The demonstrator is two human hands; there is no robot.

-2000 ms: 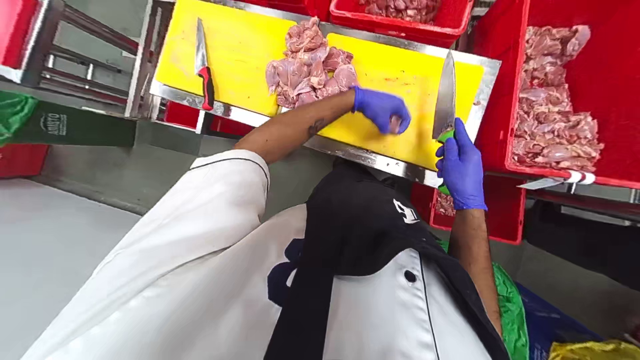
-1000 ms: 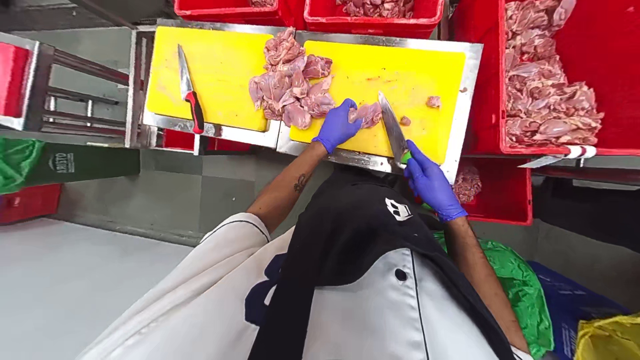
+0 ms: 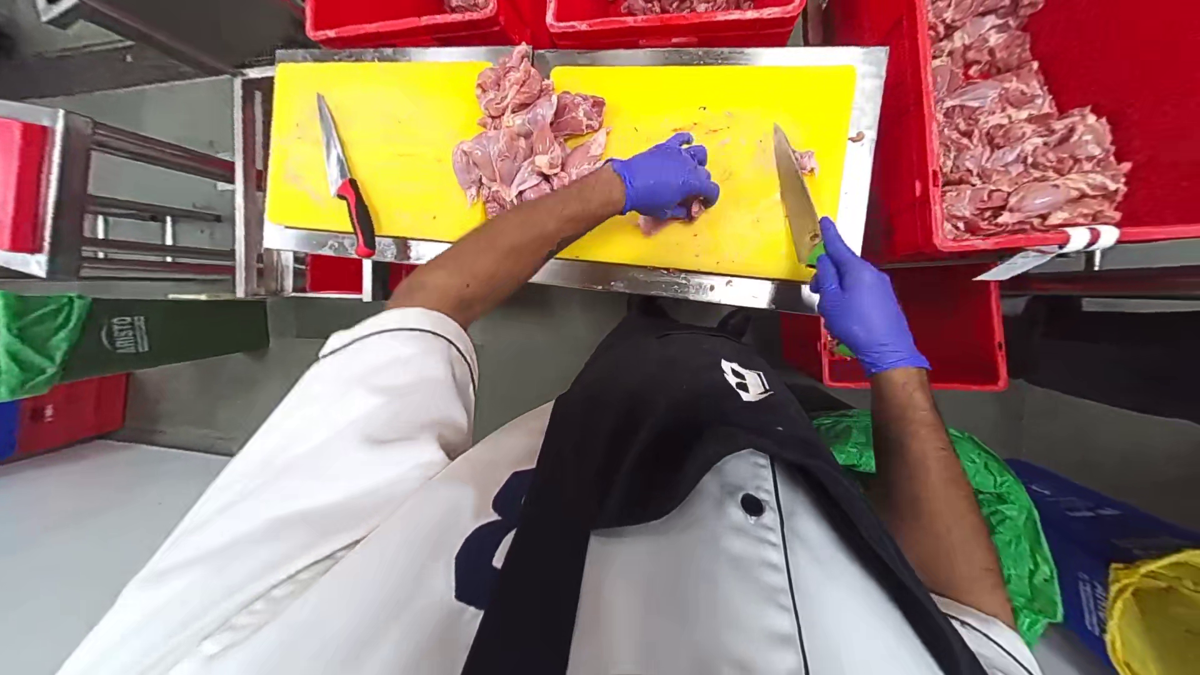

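My left hand [image 3: 667, 178], in a blue glove, has its fingers curled over a small piece of raw meat [image 3: 667, 221] on the right yellow cutting board [image 3: 741, 108]. A green-handled knife [image 3: 796, 202] is in my gloved right hand [image 3: 864, 305], its blade lying over the board's right part and pointing away from me. Just beyond the blade sits a small meat scrap [image 3: 805, 162]. A pile of raw meat pieces [image 3: 525, 141] spans the inner edges of both boards. On the left yellow board [image 3: 412, 122] rests a knife with a red and black handle [image 3: 354, 208].
Red crates with meat stand behind the boards [image 3: 675, 30] and at the right [image 3: 1031, 242]. Another red crate [image 3: 956, 361] is lower, under the table's right end. Green plastic bags [image 3: 1003, 525] lie below right. A metal rack [image 3: 159, 155] stands at the left.
My right hand and the knife have moved right, away from my left hand. The meat piece that lay between my left hand and the blade is now mostly under my left hand.
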